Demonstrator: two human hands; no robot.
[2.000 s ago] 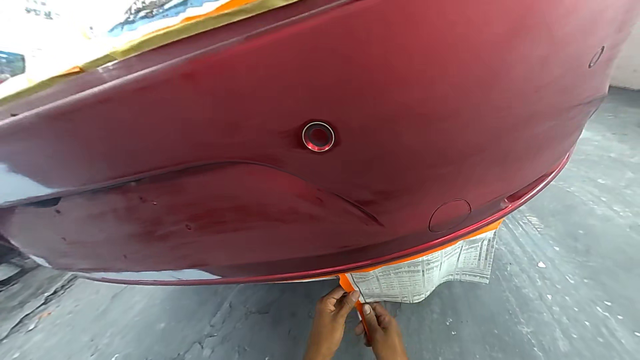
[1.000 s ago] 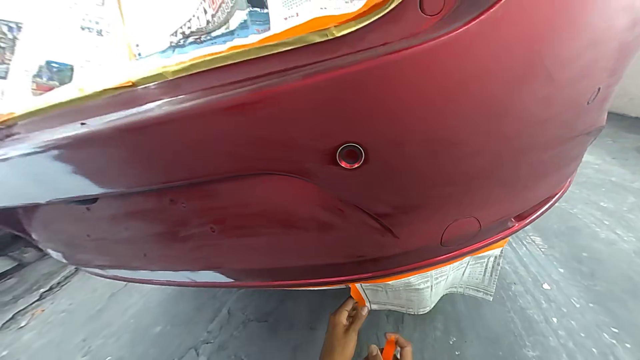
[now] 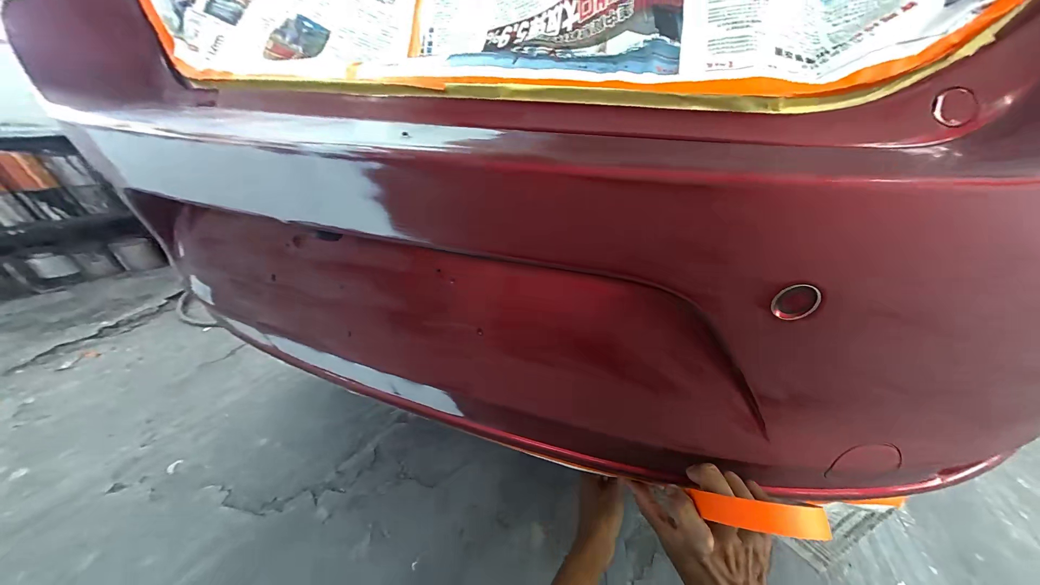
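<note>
A red car bumper (image 3: 569,325) spans the view, with grey patches at its left side. My right hand (image 3: 719,528) is at its lower edge, fingertips against the red lip, with a strip of orange masking tape (image 3: 764,515) running across the fingers to the right. My left hand (image 3: 601,504) reaches under the same edge just left of it; its fingertips are hidden behind the bumper. Masking newspaper (image 3: 845,532) hangs below the lip at the right, behind the tape. A round sensor fitting (image 3: 796,301) sits in the bumper above.
Printed newspaper (image 3: 569,36), edged with orange and yellow tape, covers the area above the bumper. A rack with containers (image 3: 61,260) stands at the far left. Cracked concrete floor (image 3: 244,487) lies below, with a hose (image 3: 193,313) near the bumper's left end.
Both hands have moved left from the hanging newspaper along the lower edge. The right hand has risen to the lip. The view has swung left.
</note>
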